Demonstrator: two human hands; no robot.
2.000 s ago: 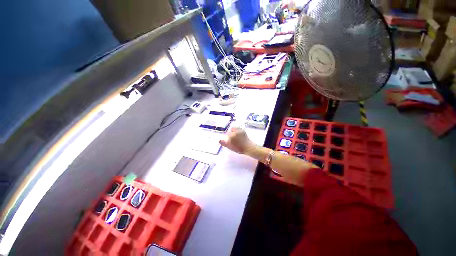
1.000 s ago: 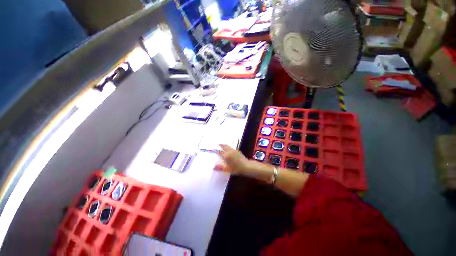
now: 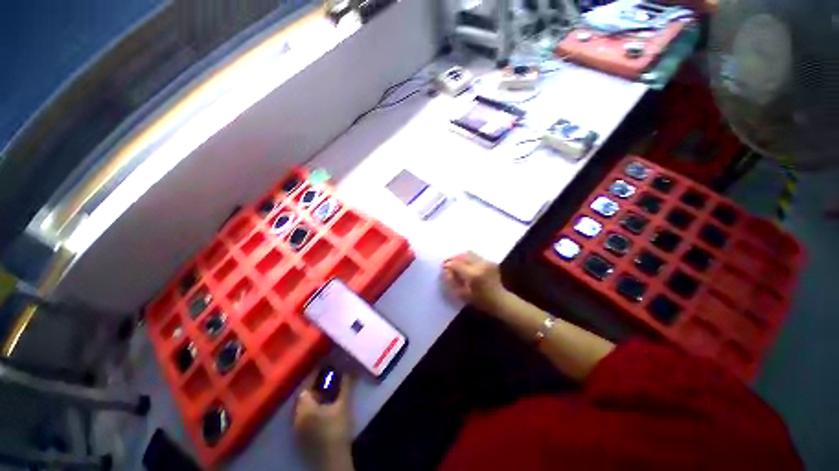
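My left hand (image 3: 322,421) is at the bottom, holding a small dark smartwatch (image 3: 327,383) whose screen is lit with a white-blue mark. The test smartphone (image 3: 357,327) lies just beyond it, across the right edge of the red-orange bench tray (image 3: 311,340), with a pale screen, a small dark square and a red bar. The bench tray is partly filled with watches. My right hand (image 3: 475,280) is over the table's near edge, right of the phone, fingers curled; whether it holds anything small cannot be told.
Slim phones (image 3: 416,192) lie mid-table, with a dark-framed device (image 3: 486,121) and white blocks (image 3: 568,138) beyond. A second red tray (image 3: 699,267) of watches is at right, beside the table. A fan (image 3: 782,74) stands behind it. A dark phone (image 3: 168,452) lies bottom left.
The view has turned down and left. My left hand with the watch has come into view, and the whole smartphone now shows. My right hand is nearer the bench tray, its fingers more curled.
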